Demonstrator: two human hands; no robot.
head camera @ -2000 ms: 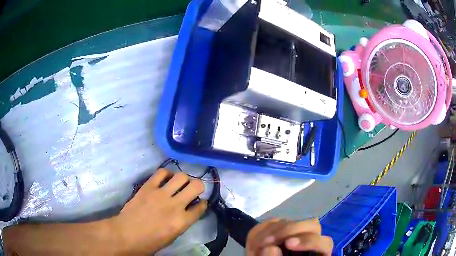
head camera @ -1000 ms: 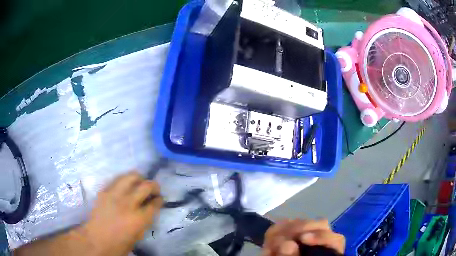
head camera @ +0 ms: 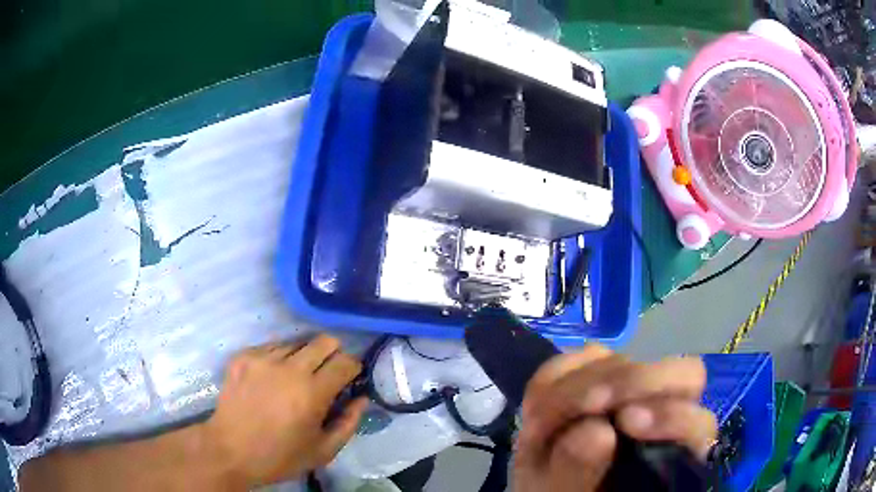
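Observation:
My right hand grips the black electric screwdriver. Its front end is over the front rim of the blue tray, close to the feeder's metal pickup plate; the bit tip cannot be made out. My left hand is on the foam sheet, its fingers closed on the black headband unit. Part of the unit loops out to the right of the fingers. The end in my grip is mostly hidden. The white-and-black screw feeder stands in the tray.
A pink fan stands right of the tray. Another black loop lies at the far left on the torn white foam sheet. A blue bin and a green bin are low right. Thin tools lie beside the feeder.
My right hand has brought the screwdriver up from the bench toward the pickup plate. My left hand moved left with the unit, then slightly back right. The camera view has shifted slightly.

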